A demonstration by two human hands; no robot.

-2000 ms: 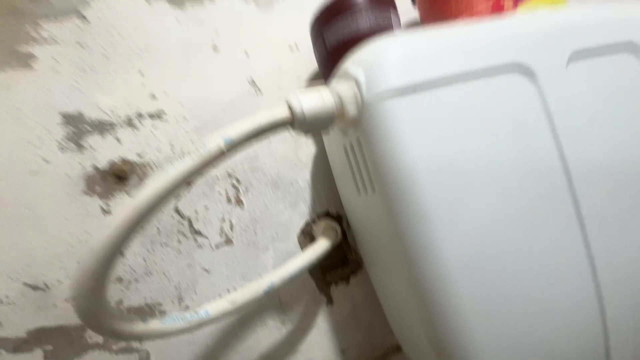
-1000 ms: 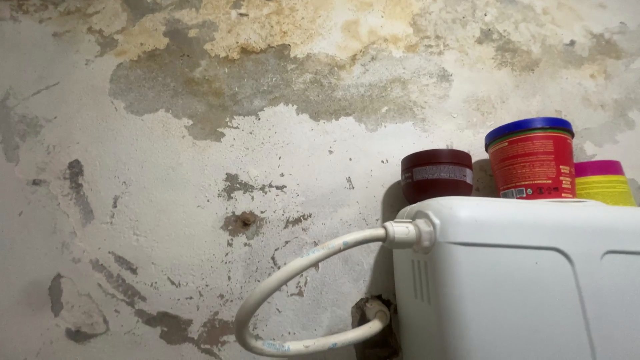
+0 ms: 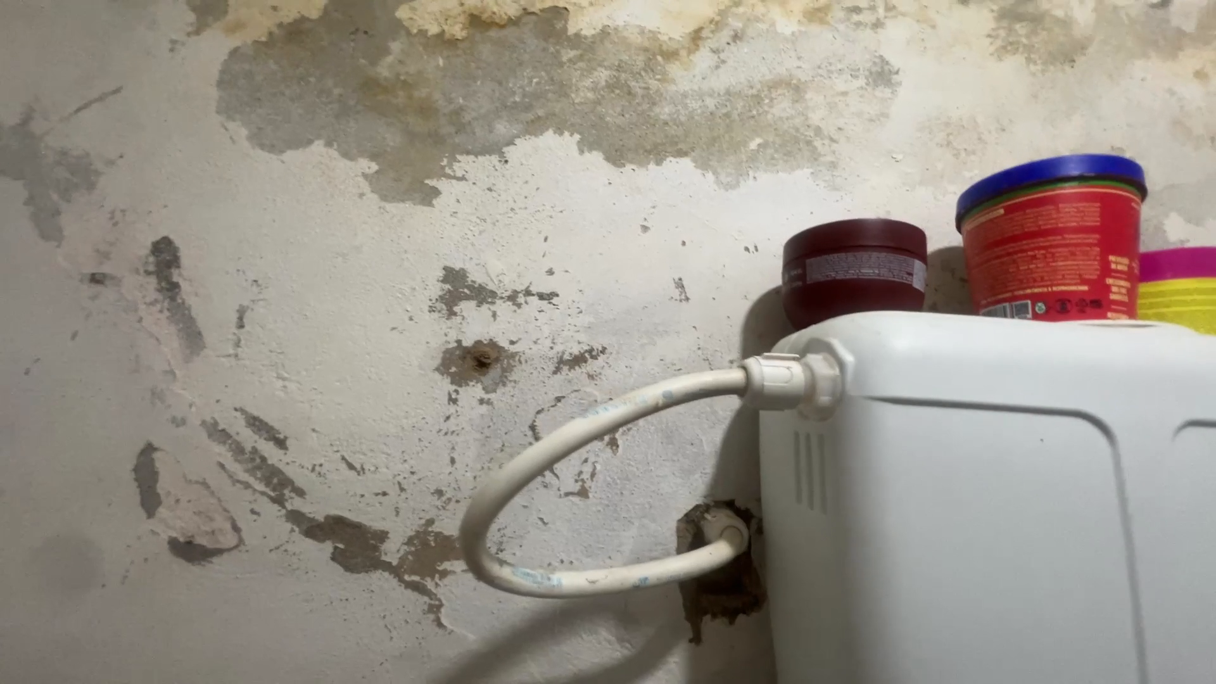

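Neither my left hand nor my right hand shows in the head view. A white plastic cistern-like tank (image 3: 988, 532) fills the lower right. From a white threaded fitting (image 3: 793, 382) at its upper left corner, a white flexible hose (image 3: 503, 484) loops left and back into a rough hole (image 3: 720, 589) in the wall. On top of the tank stand a dark maroon jar (image 3: 853, 271), a red tub with a blue lid (image 3: 1053, 242) and, cut off by the right edge, a yellow container with a magenta top (image 3: 1178, 290).
Behind everything is a white wall (image 3: 313, 313) with peeling paint and grey and yellowish patches. A small hole (image 3: 483, 358) with a brownish rim lies above the hose loop. Vent slots (image 3: 810, 470) mark the tank's left side.
The view has shifted up and left since two seconds ago, bringing the upper wall and the containers' full height into sight. No thing has plainly moved.
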